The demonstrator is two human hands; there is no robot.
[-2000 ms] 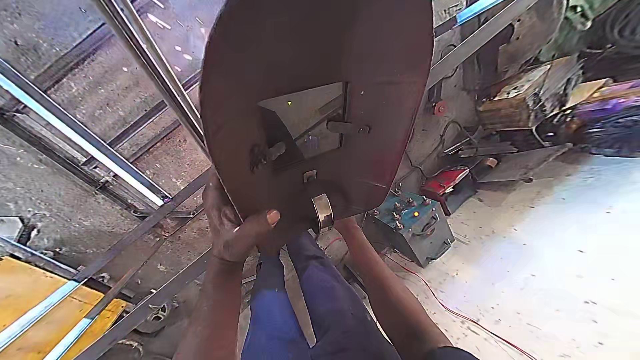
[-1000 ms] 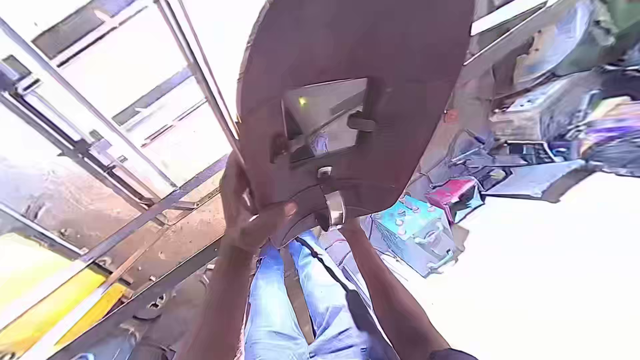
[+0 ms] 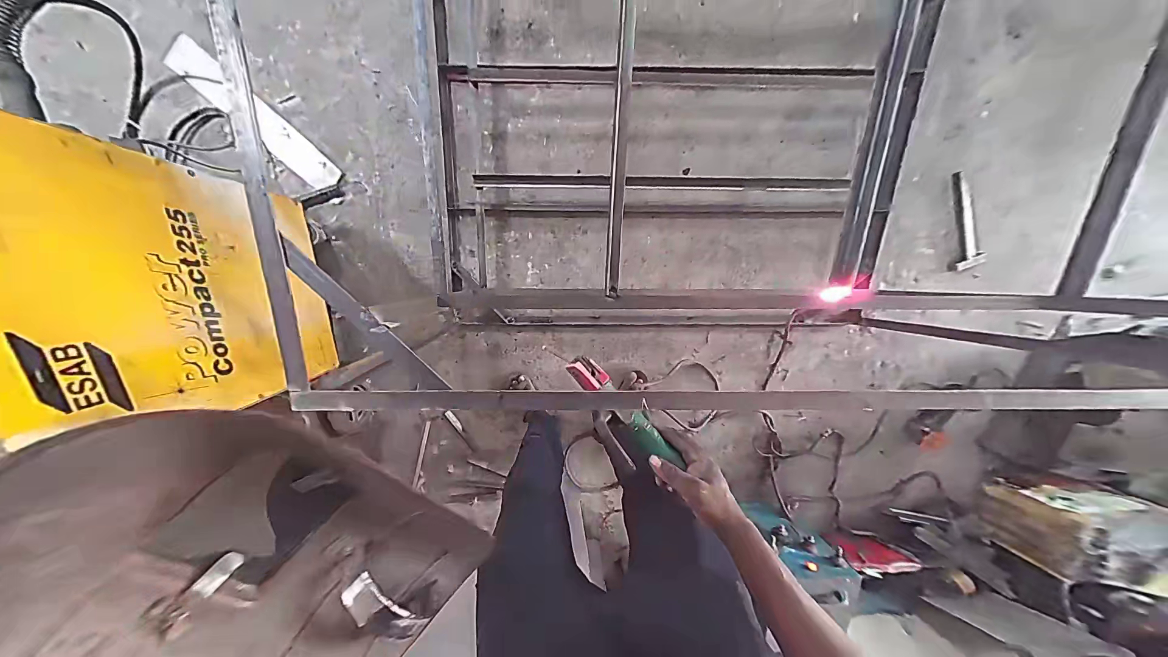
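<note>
My right hand [image 3: 698, 479] grips the green handle of a welding electrode holder [image 3: 652, 438]. Its red jaws [image 3: 589, 372] point up and left, beyond the near bar of a welded steel frame [image 3: 730, 400]. A thin rod seems to extend from the jaws. At the lower left a dark handheld welding shield [image 3: 365, 465] shows its inner side, with a window opening and metal clips. My left hand is not visible; whether it holds the shield is hidden. A bright pink-white glow [image 3: 835, 292] lies at a joint of the steel frame.
A yellow ESAB welding machine [image 3: 155, 274] stands at the left. A hammer [image 3: 964, 224] lies on the floor at the upper right. Cables [image 3: 776, 438] trail across the floor near a teal box [image 3: 812, 566] and a wooden box [image 3: 1040, 529].
The shield has moved from the middle of the view to the lower left. My right hand, mostly behind it before, now shows with the electrode holder. The view has shifted widely.
</note>
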